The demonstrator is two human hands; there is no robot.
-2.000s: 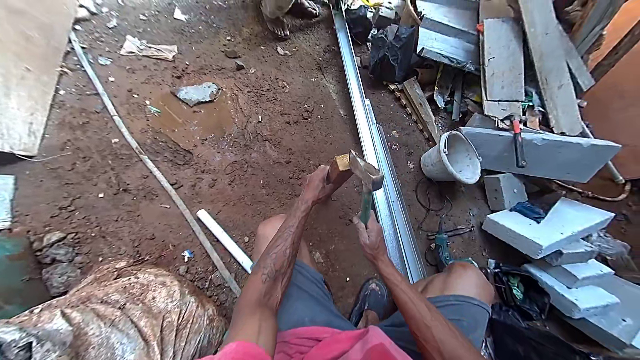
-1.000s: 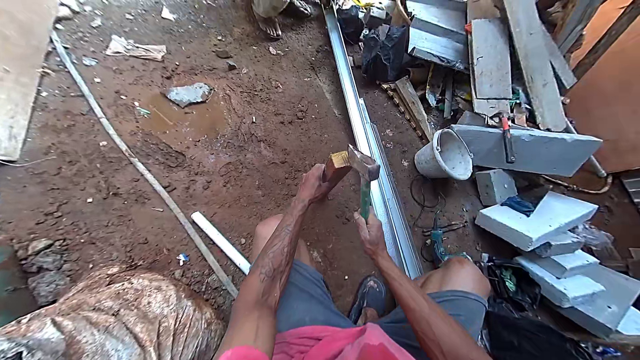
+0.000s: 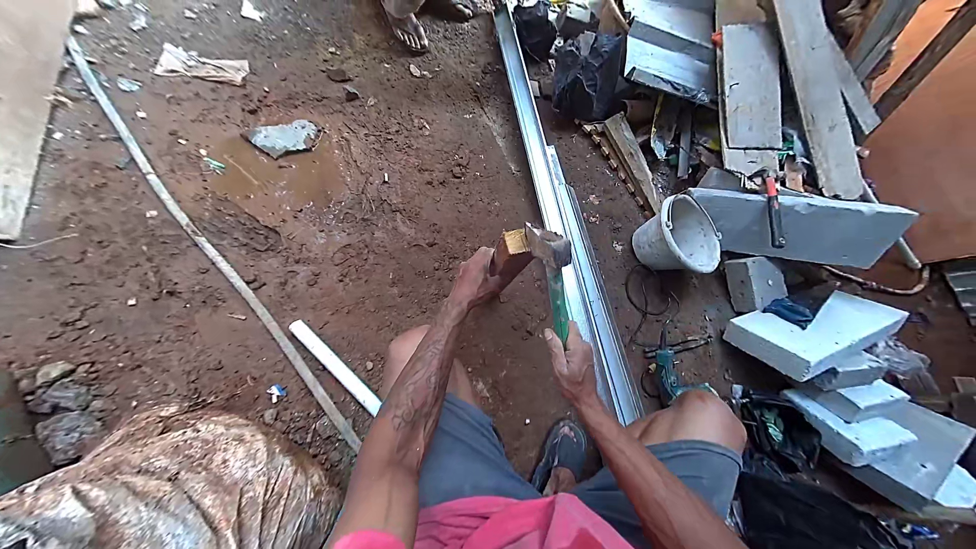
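Note:
My left hand (image 3: 476,278) grips a short wooden block (image 3: 509,258), whose pale cut end faces up. My right hand (image 3: 572,362) is closed around the green handle of a hammer (image 3: 558,297). The metal hammer head (image 3: 548,245) is up against or just beside the block's cut end; whether they touch I cannot tell. Long galvanized metal channels (image 3: 530,114) lie on the muddy ground, running beneath and to the right of the hammer. Between my left forearm and a long thin pole (image 3: 221,263) lies a white plastic pipe (image 3: 335,366).
At right are a white bucket (image 3: 662,242), stacked lightweight blocks (image 3: 820,332), a red-and-black handled hammer (image 3: 774,213) on a grey slab, a teal power tool (image 3: 668,370) and wooden boards (image 3: 751,91). A dirty sack (image 3: 175,480) fills the lower left. Another person's foot (image 3: 408,30) is at the top.

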